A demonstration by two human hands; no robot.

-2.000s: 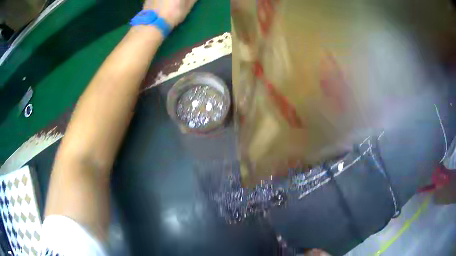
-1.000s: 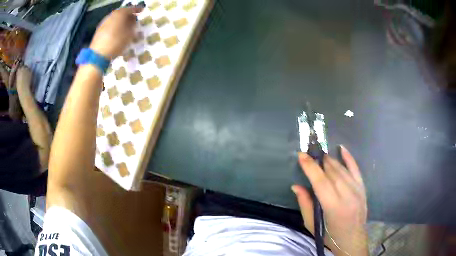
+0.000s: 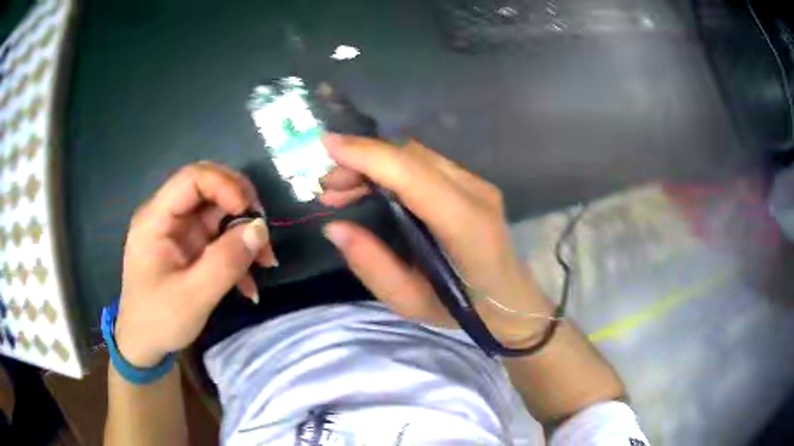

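Note:
My left hand (image 3: pixel 196 253), with a blue wristband, pinches a small black component (image 3: pixel 240 219). A thin red lead wire (image 3: pixel 300 219) runs from it toward my right hand. My right hand (image 3: pixel 435 218) holds the soldering iron (image 3: pixel 440 283), a black handle whose blurred front end points up and left. A thin pale strand lies along my right hand and wrist. The green-and-white circuit board (image 3: pixel 292 135) lies on the dark mat, beside my right fingertips; whether they touch it is unclear.
The component tray (image 3: pixel 30 183) stands at the far left. The dark bench mat (image 3: pixel 165 96) bears a small white piece (image 3: pixel 345 52) above the board. Silvery scraps (image 3: pixel 557 13) show at the top right. The iron's black cord loops by my right wrist.
My left hand has left the tray and come in front of me with the black component. My right hand still holds the iron. The view has shifted, and the board appears further left.

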